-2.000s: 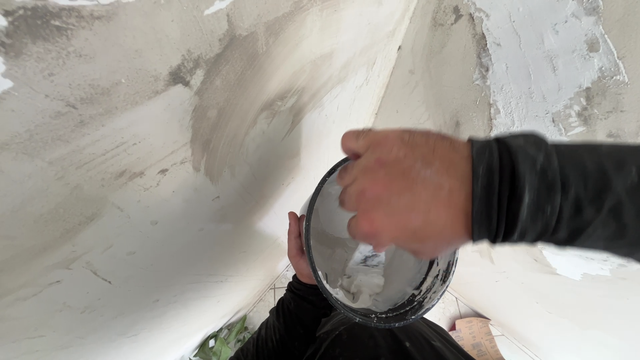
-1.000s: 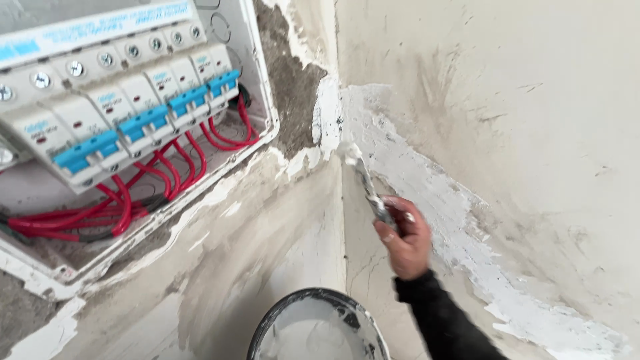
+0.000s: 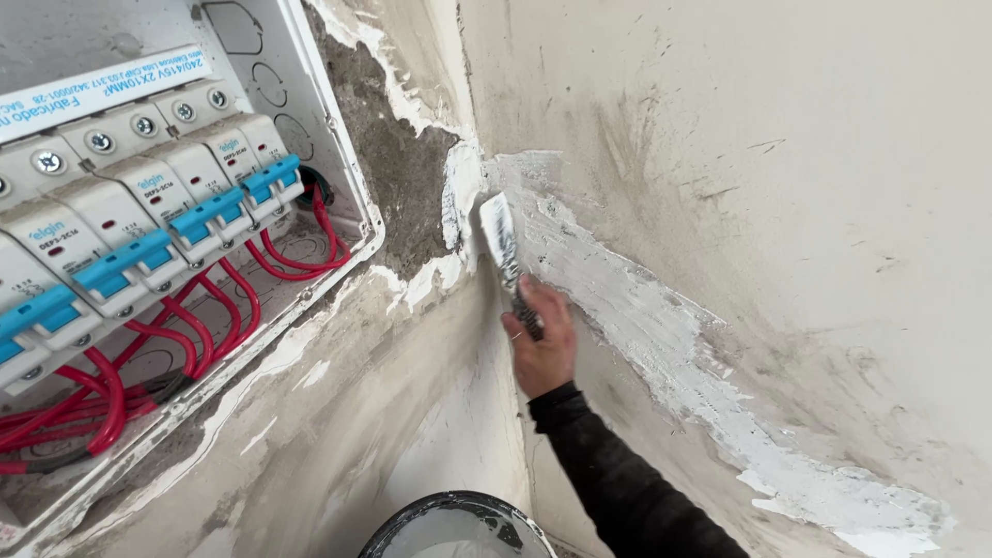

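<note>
My right hand (image 3: 544,337) is closed around the handle of a putty knife (image 3: 502,236) smeared with white filler. The knife's blade is at the inside corner of two walls, beside fresh white filler (image 3: 463,182). A broad band of pale filler (image 3: 635,322) runs down the right wall from that corner. Below my hand, at the bottom edge, a black-rimmed bucket (image 3: 457,504) shows in part, with pale grey-white material inside. My left hand is out of view.
To the left, an open electrical box (image 3: 356,201) in the wall holds circuit breakers (image 3: 205,213) with blue levers and red wires (image 3: 186,333). Bare rough mortar (image 3: 395,147) lies between the box and the corner.
My right hand was over the bucket, which my left hand held, and then came up to the corner with the putty knife. The view has swung to the electrical box.
</note>
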